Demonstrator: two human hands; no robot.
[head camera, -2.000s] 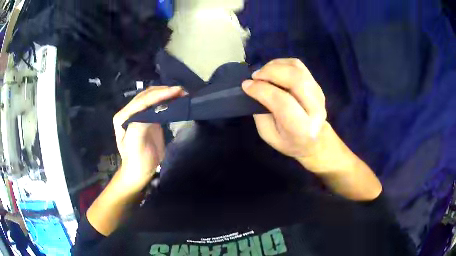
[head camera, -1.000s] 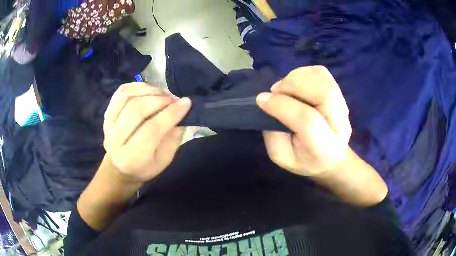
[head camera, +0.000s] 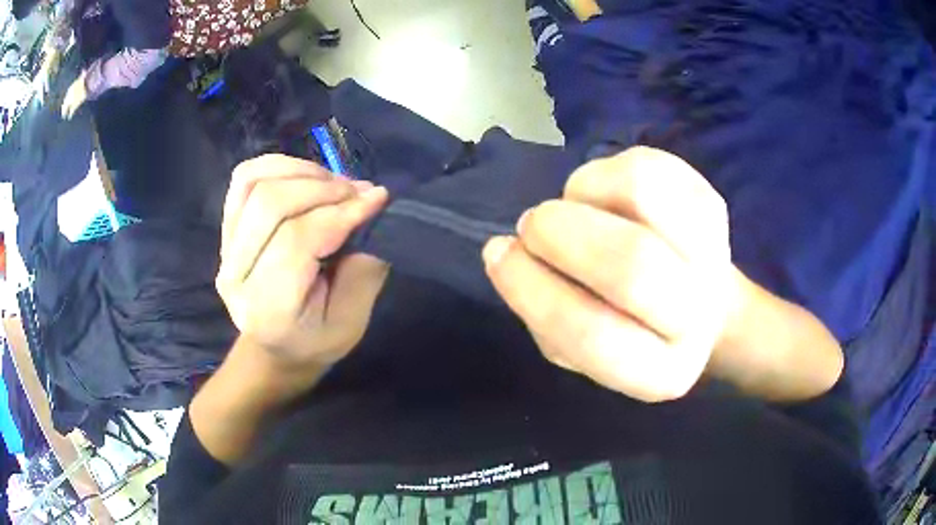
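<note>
A dark navy sewn piece [head camera: 436,244] with a thin grey line along it is stretched between my hands in front of my chest. My left hand [head camera: 298,251] pinches its left end between thumb and fingers. My right hand [head camera: 626,272] pinches its right end, at the end of the grey line. More of the dark cloth extends up and away behind the hands. The hidden fingertips of both hands are behind the cloth.
A large heap of navy cloth [head camera: 759,133] lies at the right. Dark cloth [head camera: 133,308] lies at the left, with a blue object near my left hand. Pale floor [head camera: 452,62] shows ahead. At the upper left are a person's hand and floral cloth.
The view has shifted, showing more of the left side. The piece now slopes down to the right. My right hand has moved a little inward along it, and both hands still hold it.
</note>
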